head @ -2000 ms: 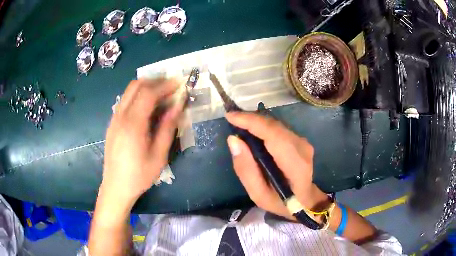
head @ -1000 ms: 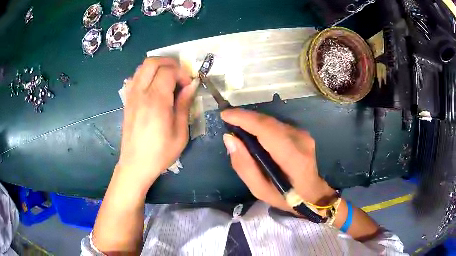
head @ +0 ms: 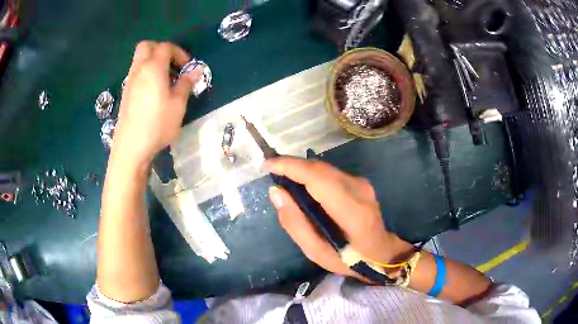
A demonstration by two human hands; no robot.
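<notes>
My right hand [head: 329, 218] holds a black soldering iron [head: 310, 209] like a pen. Its narrow brownish tip points up-left over the cream tape pad [head: 295, 104]. A small elongated silvery piece [head: 227, 140] lies on the pad, left of the tip and apart from it. My left hand [head: 152, 95] is beyond the pad's upper left edge, with thumb and finger on a round silvery ornament [head: 201, 79]. Whether the ornament is lifted off the green surface, I cannot tell. My left palm and wrist hide part of the bench.
A round tub [head: 371, 95] of silvery grains stands at the pad's right end, beside a bulky black fixture [head: 481, 76]. Another ornament [head: 235, 26] lies at the top. More ornaments [head: 104, 104] lie left of my left hand. Tiny metal bits [head: 58, 192] lie far left.
My left hand has left the small piece and moved up-left to a round ornament. The iron's tip is now apart from the small piece. The view has shifted and turned.
</notes>
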